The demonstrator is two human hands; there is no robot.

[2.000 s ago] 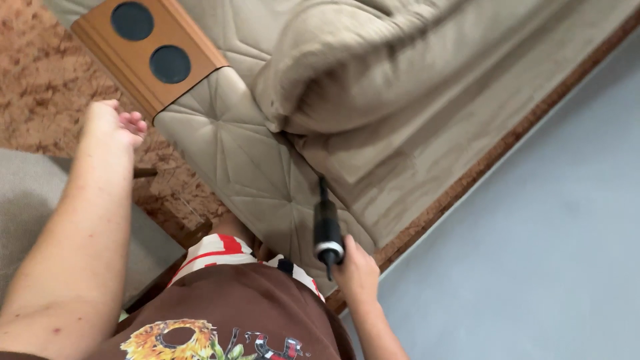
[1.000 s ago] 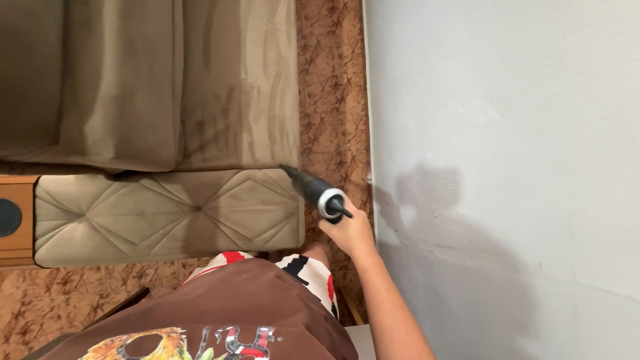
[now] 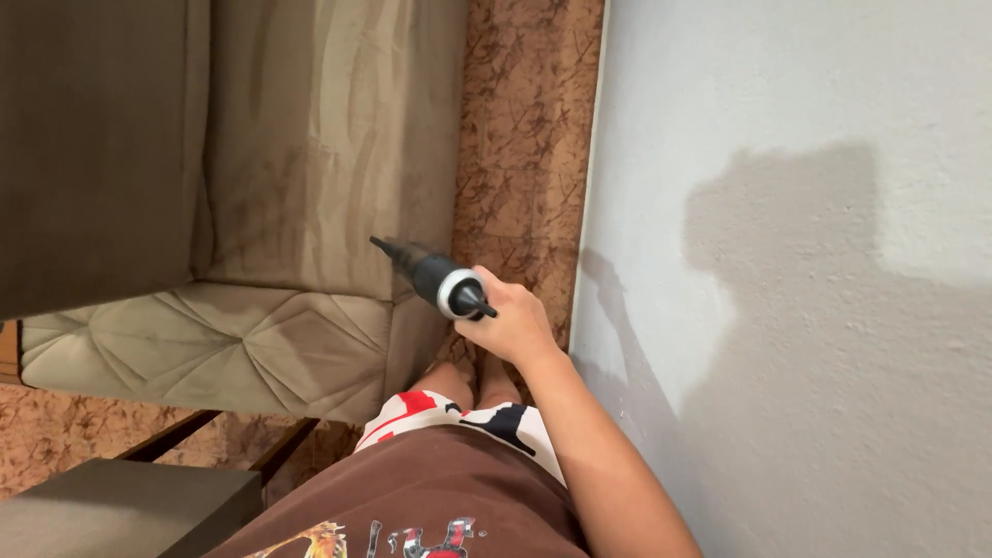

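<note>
My right hand (image 3: pixel 508 318) grips a black handheld vacuum cleaner (image 3: pixel 435 280) with a silver ring and a narrow nozzle. Its nozzle points up and left, over the outer back part of a beige upholstered sofa (image 3: pixel 349 155), near the corner with the quilted armrest (image 3: pixel 232 349). Whether the tip touches the fabric I cannot tell. My left hand is outside the view.
A pale wall (image 3: pixel 659 116) runs along the right side. Brown patterned floor tiles (image 3: pixel 527 155) show in the narrow gap between sofa and wall. At the lower left stands a grey padded seat (image 3: pixel 139 496) with dark wooden bars.
My left hand, over the armrest side two seconds ago, has left the view. My right hand still holds the vacuum, now at the sofa's back corner. The view has turned strongly toward the wall.
</note>
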